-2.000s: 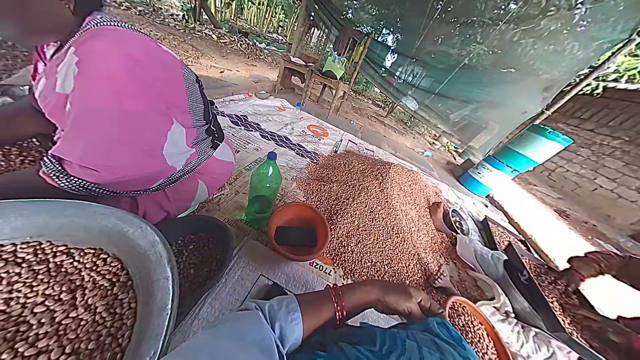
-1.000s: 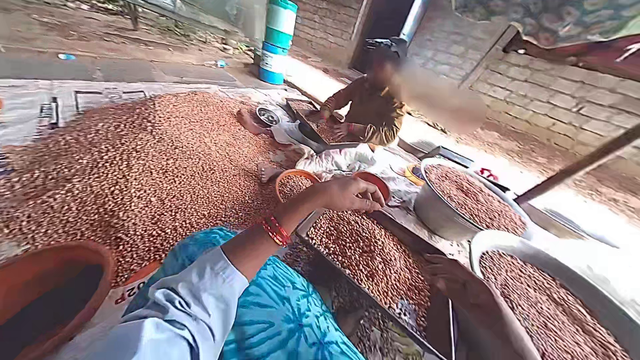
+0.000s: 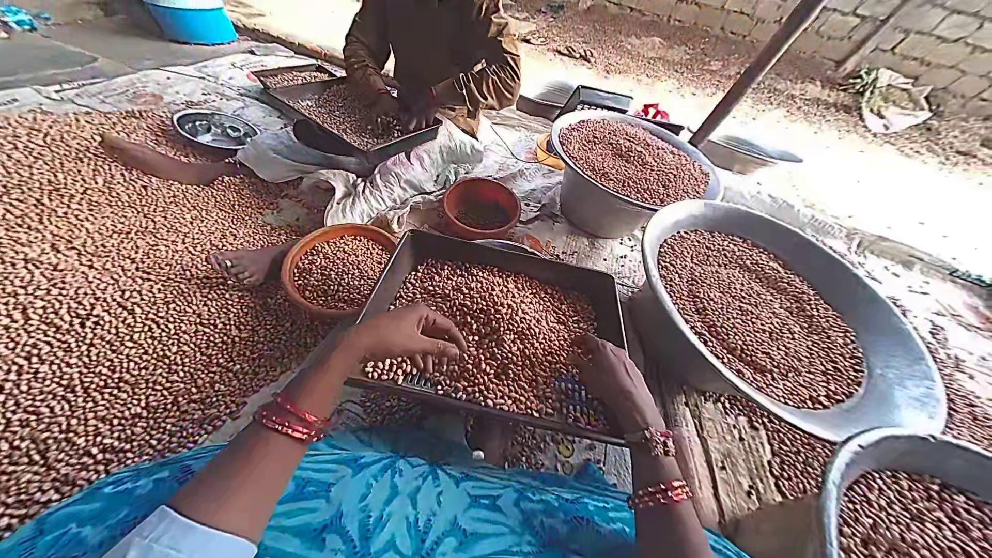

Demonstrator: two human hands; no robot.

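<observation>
A rectangular dark metal tray (image 3: pixel 511 267) lies before my lap, heaped with shelled reddish-brown peanuts (image 3: pixel 504 333). Over its left part is my left hand (image 3: pixel 411 337), fingers curled down at the nuts; whether it pinches any cannot be made out. My right hand (image 3: pixel 608 380) reaches over the tray's right side with bent fingers near the heap, its fingertips partly hidden. Pale nuts and a slotted patch of the tray's floor show along the near edge. An orange bowl of peanuts (image 3: pixel 341 271) stands against the tray's left side, and a smaller reddish bowl (image 3: pixel 482 208) is beyond the far edge.
Large metal basins of peanuts (image 3: pixel 907 387) stand at the right, one (image 3: pixel 581 186) farther back. A wide peanut pile (image 3: pixel 139 310) covers the left. Opposite, a person in brown (image 3: pixel 434 70) works over another tray (image 3: pixel 403 141). A slanting pole (image 3: pixel 756 74) rises behind the basins.
The view has swung right and down to the tray. My left hand, above the tray's far left corner a second ago, is now lower over the nuts near its left side.
</observation>
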